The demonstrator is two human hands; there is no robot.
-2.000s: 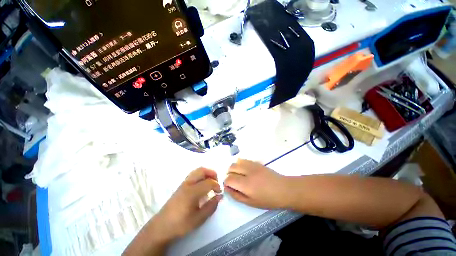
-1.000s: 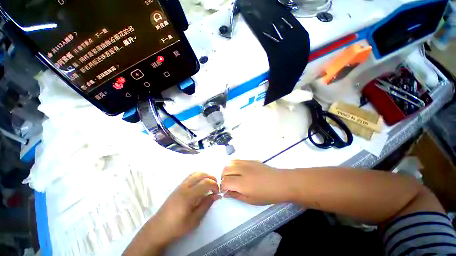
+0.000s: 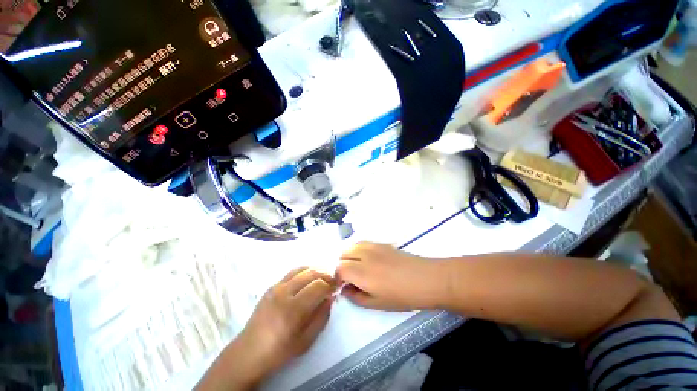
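My left hand [image 3: 294, 315] and my right hand [image 3: 374, 276] meet at the fingertips just in front of the needle area. Both pinch a white fabric piece [image 3: 337, 290]; only a small bit of it shows between the fingers, and the rest blends with the white table. The presser foot area [image 3: 344, 229] of the sewing machine [image 3: 359, 84] is just above my fingertips; its needle cannot be made out. A curved metal guard [image 3: 229, 205] is left of the foot. A heap of white pleated fabric [image 3: 164, 321] lies left of my left hand.
A phone [image 3: 153, 84] in a holder hangs over the machine's left end. Black scissors [image 3: 500, 195], a tan wooden block [image 3: 543, 177] and a red parts tray [image 3: 604, 145] lie right. A measuring-tape strip [image 3: 397, 336] edges the table. An orange tool [image 3: 526, 90] is on the machine.
The view has shifted, so the phone and machine sit further left. My fingertips, earlier slightly apart around the white piece, are now close together. My left hand is turned more over the fabric.
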